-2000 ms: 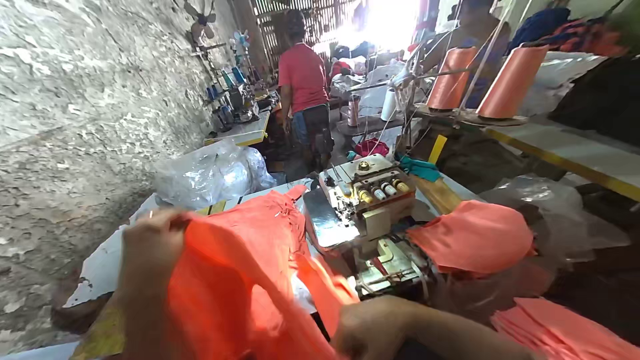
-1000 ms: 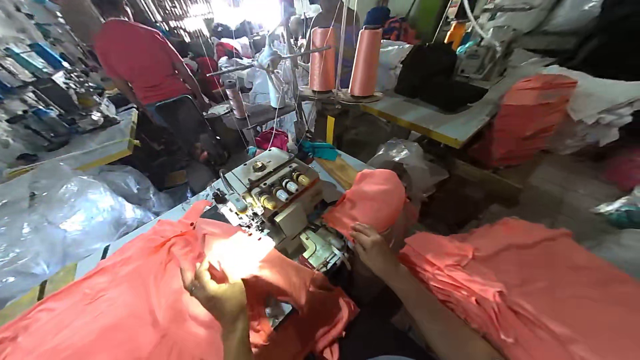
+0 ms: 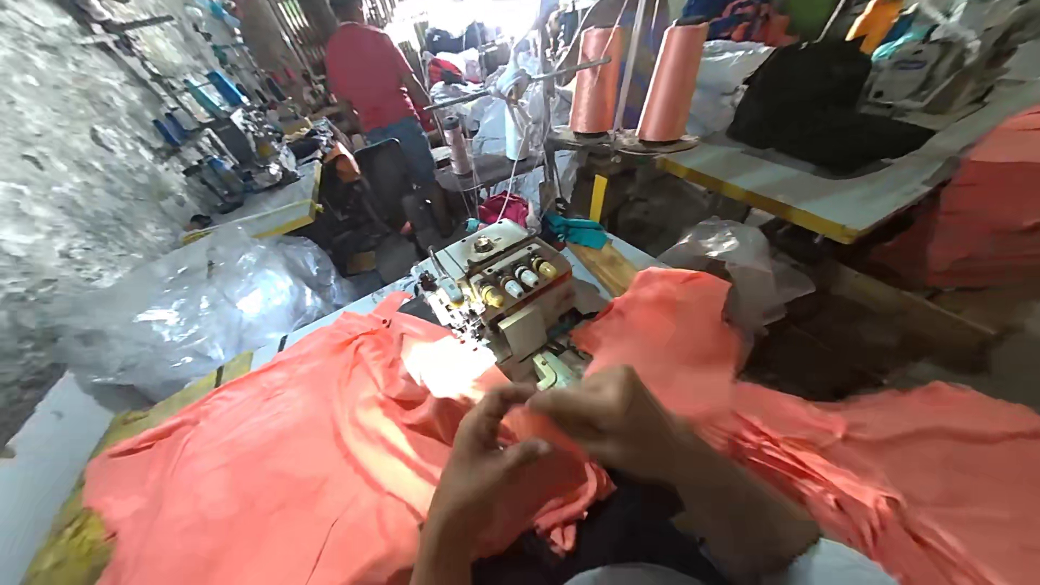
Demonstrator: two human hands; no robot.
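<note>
My left hand (image 3: 491,463) and my right hand (image 3: 609,418) meet in front of an overlock sewing machine (image 3: 508,292), pinching the near edge of a coral knit fabric piece (image 3: 268,455) between their fingertips. This fabric spreads left over the table, with a bright lamp spot on it beside the needle area. The presser foot and needle are hidden. Right of the machine lies another coral fabric piece (image 3: 666,333), and a pile of coral fabric (image 3: 910,471) lies at the right, near my right forearm.
Two coral thread cones (image 3: 595,81) stand behind the machine. Clear plastic bags (image 3: 219,301) lie at left. A yellow-edged table (image 3: 812,195) holds black cloth (image 3: 821,106). A person in a red shirt (image 3: 370,77) is at the back left. A teal cloth (image 3: 577,230) lies behind the machine.
My hands were apart one second ago, the left on the fabric and the right by the piece right of the machine; now they are together at the fabric's near edge. The view has swung partly back left.
</note>
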